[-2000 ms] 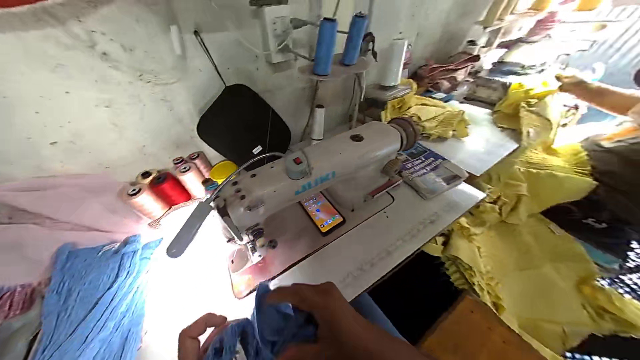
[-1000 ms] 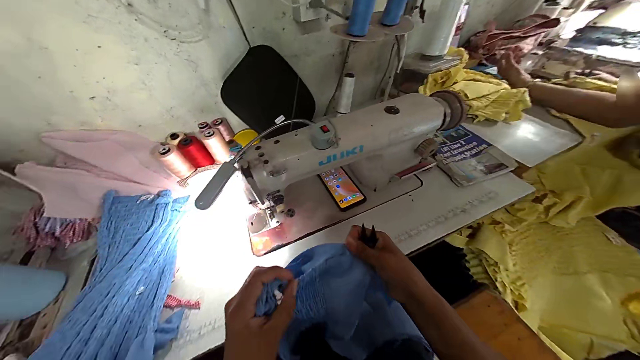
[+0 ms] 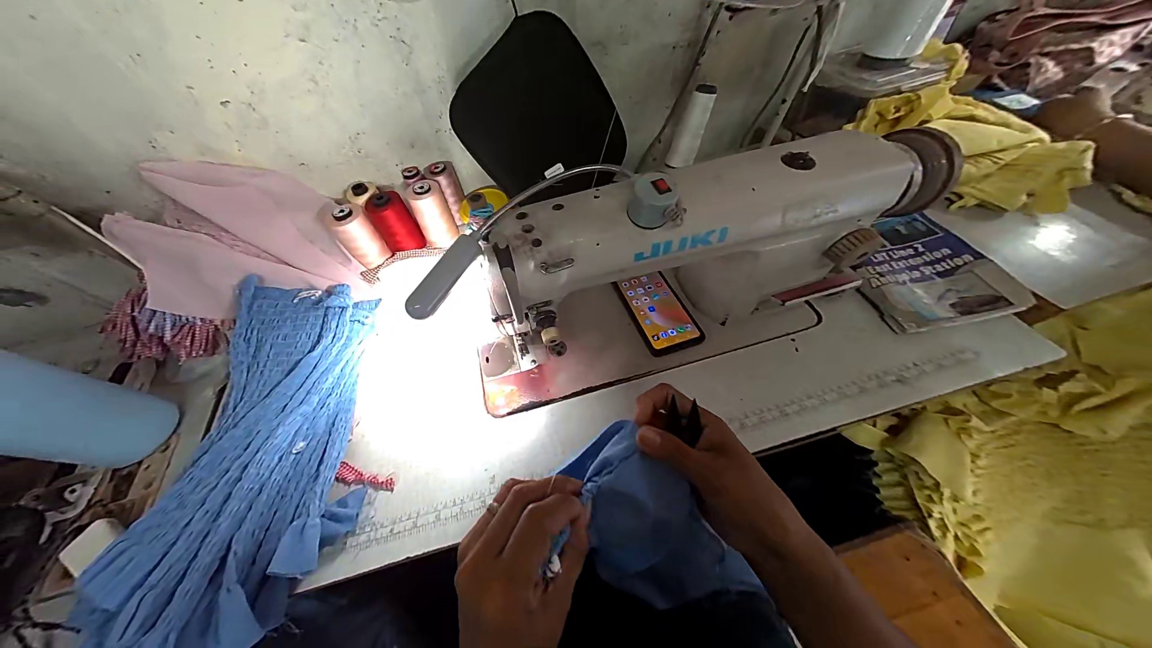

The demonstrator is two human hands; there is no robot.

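Note:
Blue fabric (image 3: pixel 643 517) hangs between both hands at the table's front edge. My left hand (image 3: pixel 522 549) grips its gathered edge, a bit of white material showing below the fingers. My right hand (image 3: pixel 693 441) pinches the fabric's upper edge and also holds small black thread snips (image 3: pixel 682 418), their two points upward and apart. Behind the hands stands a Juki sewing machine (image 3: pixel 720 216), its needle area (image 3: pixel 524 346) lit by a gooseneck lamp (image 3: pixel 445 274). A smocked blue fabric piece (image 3: pixel 270 450) drapes over the table's left side.
Thread cones (image 3: pixel 393 220) and pink fabric (image 3: pixel 229 238) lie at the back left. A lit smartphone (image 3: pixel 659 313) rests on the machine bed, a printed booklet (image 3: pixel 940 274) right of it. Yellow fabric (image 3: pixel 1071 459) fills the right side; another person's hand (image 3: pixel 1075 117) is at the far right back.
My hands have drawn the fabric's edge out between them; two seconds ago it was bunched. The other person's arm has shifted at the yellow fabric. The view has turned and come closer.

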